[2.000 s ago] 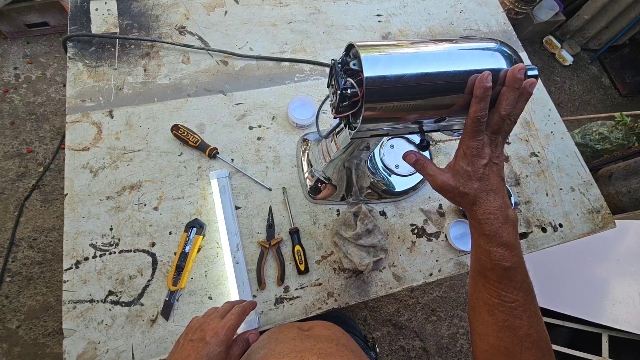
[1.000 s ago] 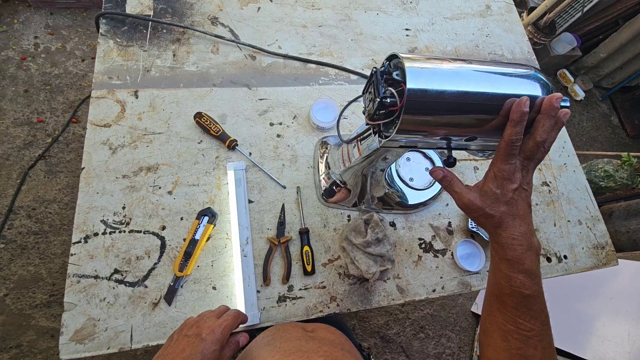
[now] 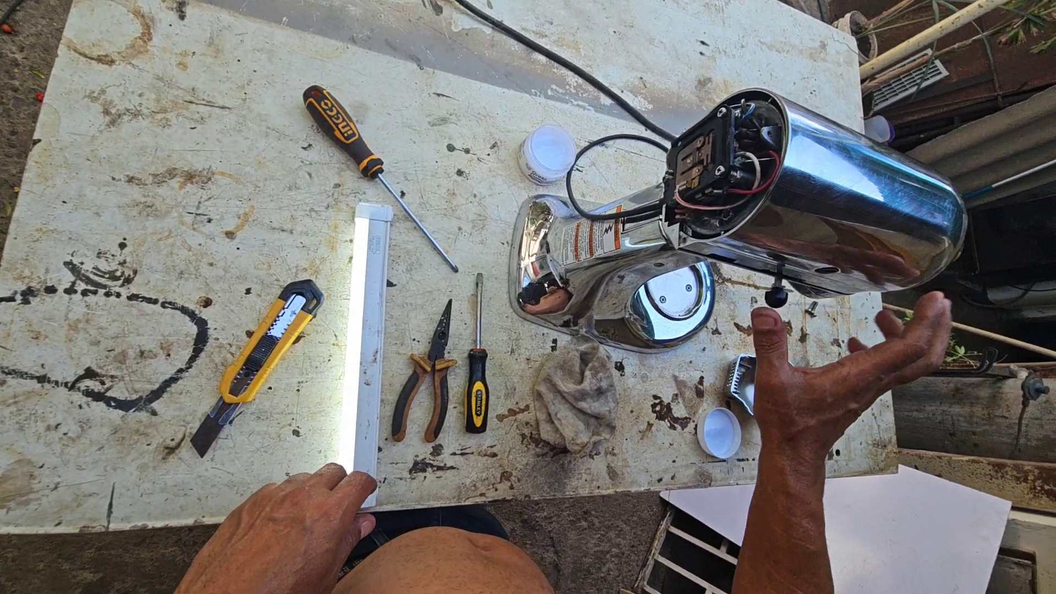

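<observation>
A chrome stand mixer (image 3: 858, 190) stands on the worn white table, its rear uncovered so that wires and a black electrical part show. Just below its motor head is my right hand (image 3: 833, 379), fingers spread, holding nothing. My left hand (image 3: 289, 528) rests at the table's front edge, its fingertips against the lower end of a lit white tube lamp (image 3: 370, 355); whether it grips the lamp is hidden. Between lamp and mixer lie long-nose pliers (image 3: 425, 379), a small Stanley screwdriver (image 3: 477, 379) and a crumpled grey rag (image 3: 576, 398).
A yellow utility knife (image 3: 264, 355) with its blade out lies left of the lamp, an Ingco screwdriver (image 3: 342, 132) above. A white tub (image 3: 548, 154), its cable (image 3: 569, 62), a white lid (image 3: 718, 433) and a metal part (image 3: 742, 381) surround the mixer. A white panel (image 3: 907, 528) lies beyond the table edge.
My right hand has come off the mixer's motor head and now is below it with fingers spread. My left hand stays by the lamp's lower end. The view has shifted.
</observation>
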